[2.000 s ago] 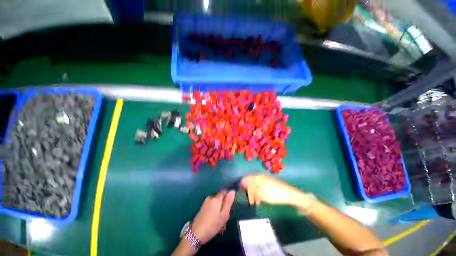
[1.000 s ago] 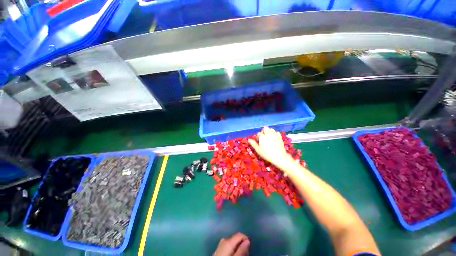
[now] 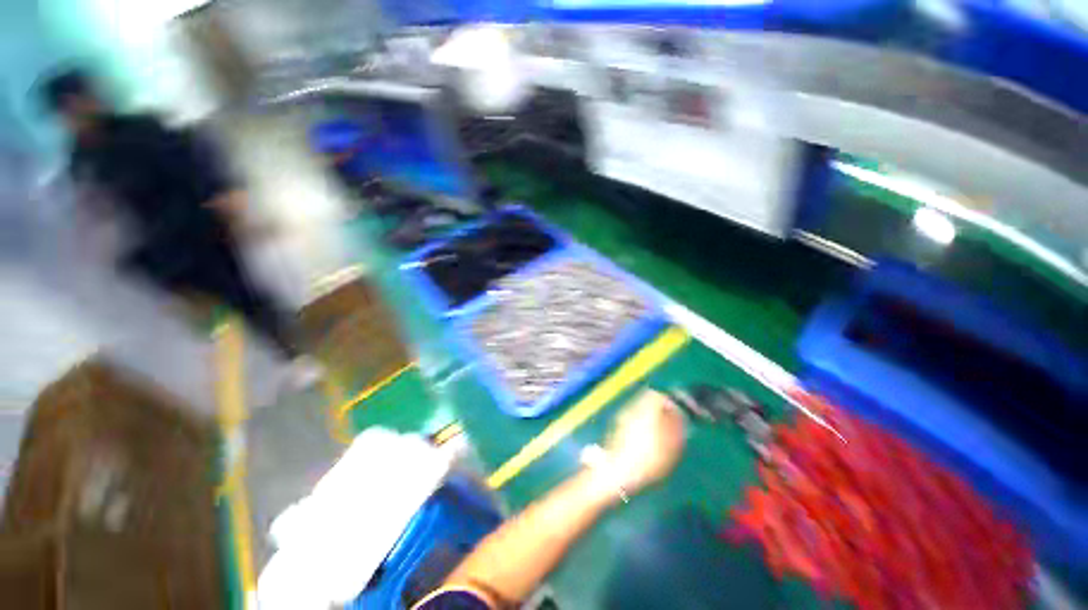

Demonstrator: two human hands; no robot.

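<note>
The frame is strongly blurred. My left hand, with a band at the wrist, is at the left end of the small black-and-grey pile; its fingertips are too blurred to tell whether they hold a part. The red heap lies to the right of that pile on the green worktop. The deep blue bin stands behind the red heap with dark red pieces inside. My right hand is not in view.
A shallow tray of grey parts and a tray of black parts stand beyond the yellow line. A white bundle is at lower left, brown boxes stand beyond. A person in black is at upper left.
The view has swung left. My left hand has moved from the front edge to the black-and-grey pile. My right hand has left the picture, and the person in black has come into view.
</note>
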